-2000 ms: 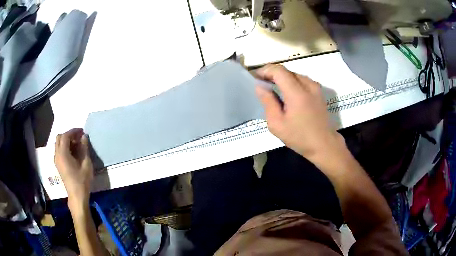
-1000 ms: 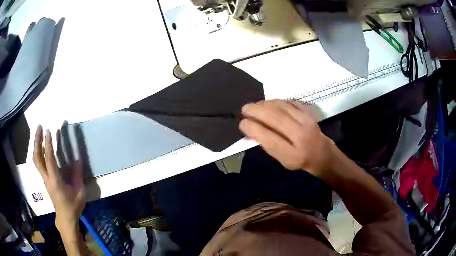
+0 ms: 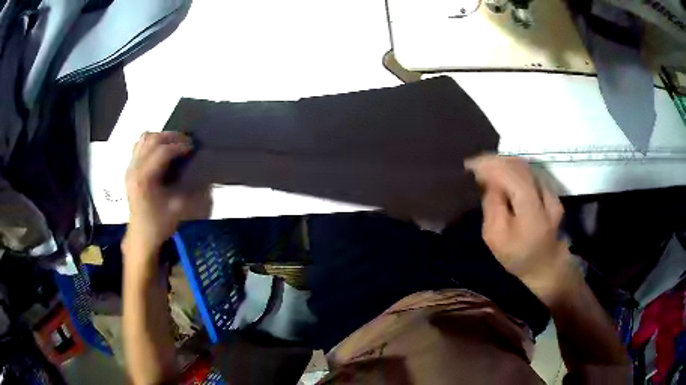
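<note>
The joined panels [image 3: 338, 143] lie opened out, dark brown side up, on the white table, with a seam line running lengthwise down the middle. Their wide pointed end is at the right and partly overhangs the front edge. My left hand [image 3: 162, 177] grips the narrow left end, fingers curled over it. My right hand [image 3: 519, 210] is at the wide right end, fingertips at the fabric's edge; it is slightly blurred, and I cannot tell if it pinches the cloth.
A stack of grey cut panels [image 3: 120, 37] is at the table's left. The sewing machine bed [image 3: 489, 41] is at the top right. A grey waiting panel [image 3: 626, 90] hangs beside it. A green-handled tool [image 3: 672, 94] is at the right edge. A blue basket [image 3: 210, 274] is below the table.
The piece went from grey side up to fully opened, brown side up. My left hand went from flat on the cloth to gripping its end. The view has shifted left.
</note>
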